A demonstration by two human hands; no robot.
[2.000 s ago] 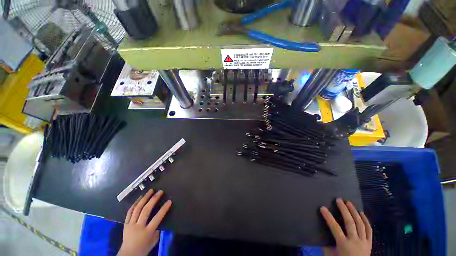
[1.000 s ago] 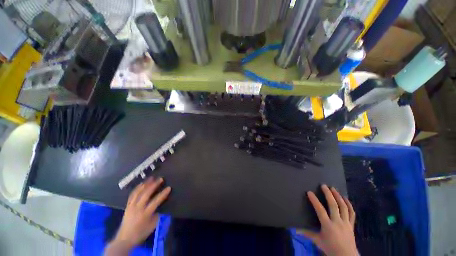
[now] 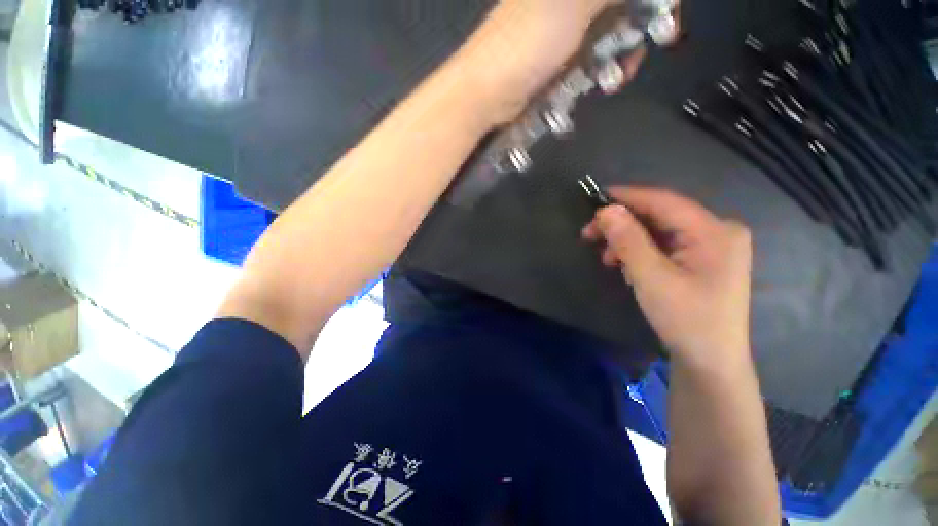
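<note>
My left hand [image 3: 550, 41], cut off by the top edge, holds the silver loading bar [image 3: 489, 177] at its upper part. The bar is slanted and blurred, with small metal inserts [image 3: 556, 120] along its lower right side. My right hand [image 3: 674, 257] pinches a black tube between thumb and fingers. Its shiny metal tip [image 3: 589, 186] points up and left towards the bar, apart from it. The rest of this tube is hidden by the hand. The pile of black tubes [image 3: 813, 154] lies at the upper right with metal ends facing left.
The dark mat-covered table [image 3: 339, 113] spans the view. The ends of a black bundle [image 3: 134, 8] show at the top left. A blue bin [image 3: 874, 360] stands beyond the table's right edge. Another blue bin [image 3: 231, 221] is below the front edge. The press is out of view.
The view has tipped down towards my body. My left hand has taken hold of the bar that lay on the table. My right hand has left the table's front edge and grips a tube.
</note>
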